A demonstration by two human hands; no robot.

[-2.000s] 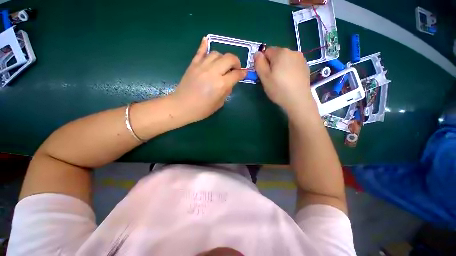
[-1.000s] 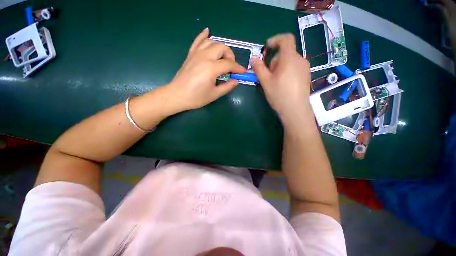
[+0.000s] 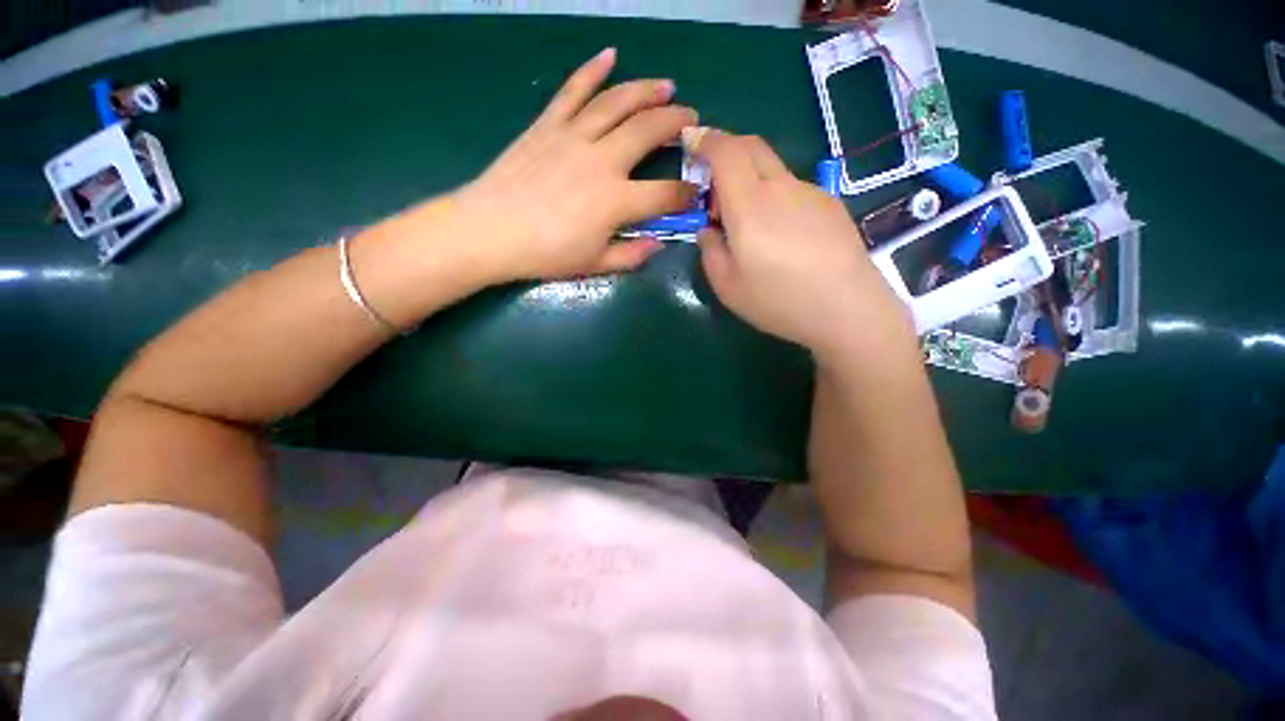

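A white housing frame (image 3: 695, 171) lies on the green bench in front of me, mostly hidden under my hands. A blue battery (image 3: 674, 224) lies along its near side. My left hand (image 3: 571, 183) is spread over the left part of the frame, with fingertips on it and the thumb by the battery. My right hand (image 3: 775, 233) grips the frame's right end, its index finger at the far edge and its thumb near the battery's end. Whether it pinches a wire cannot be seen.
At right lie an open frame with a green board (image 3: 933, 120), an outer cover (image 3: 1036, 254), loose-looking blue batteries (image 3: 1015, 130) and a copper-brown module (image 3: 1036, 378), piled with other part-built units. Another group (image 3: 106, 176) lies at far left. Blue cloth (image 3: 1184, 578) is at lower right.
My left hand has spread further over the frame, covering more of it. My right hand has come down onto the frame's right end. A short blue end now shows beside the upper right frame.
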